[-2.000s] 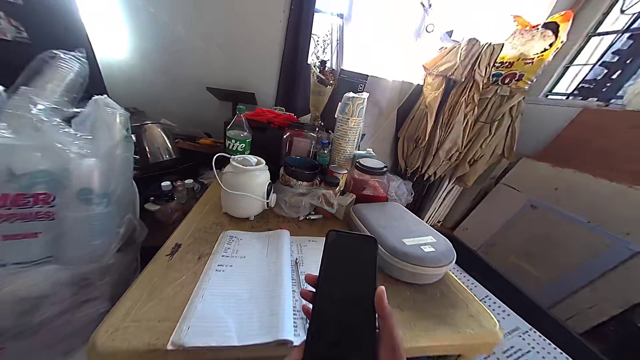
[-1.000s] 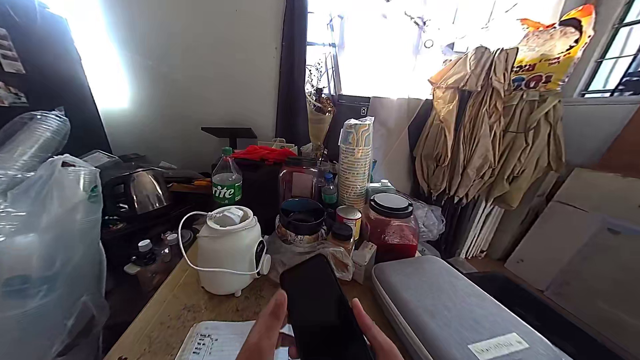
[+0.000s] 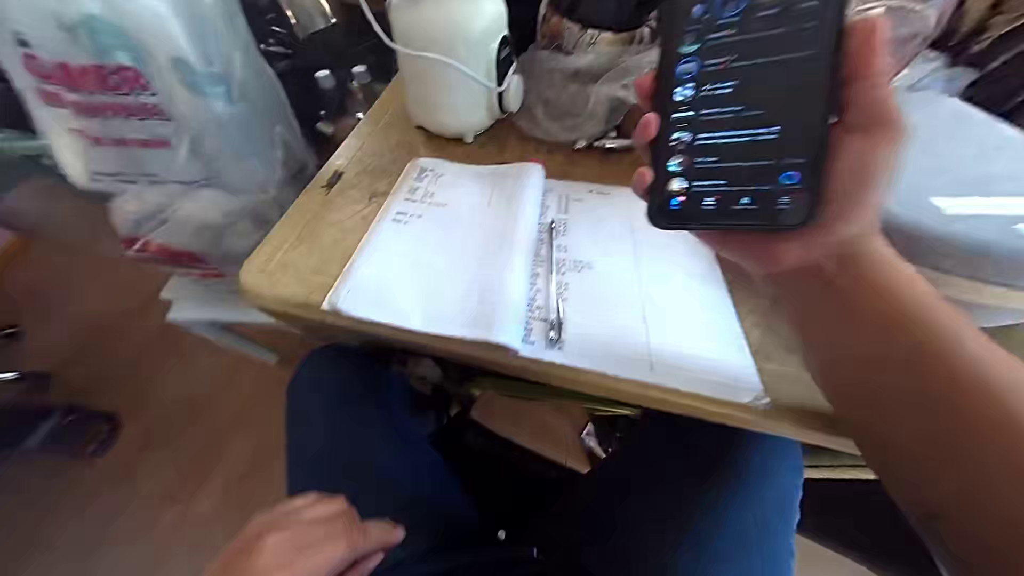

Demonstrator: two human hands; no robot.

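A black smartphone [image 3: 740, 120] with a lit screen showing a list is held upright in my right hand [image 3: 848, 176], over the right part of the desk. My left hand [image 3: 312, 536] is low beside my left thigh, with fingers loosely bent; whether it is fully closed is hard to tell, and no object shows in it. Between them, an open notebook [image 3: 448, 248] with handwriting lies at the desk's front edge. A pen [image 3: 554, 280] rests on it near the fold.
On the wooden desk [image 3: 304, 248] stand a white rounded appliance [image 3: 452, 72] with a cord and a clear plastic bag [image 3: 572, 96]. A grey case [image 3: 960, 184] lies at right. Printed plastic bags [image 3: 152, 104] hang at left. Below the desk is a cardboard piece [image 3: 532, 424].
The phone's dark screen is now lit. My left hand, at the phone a second ago, is down by my thigh; my right hand holds the phone alone. The view has tilted down.
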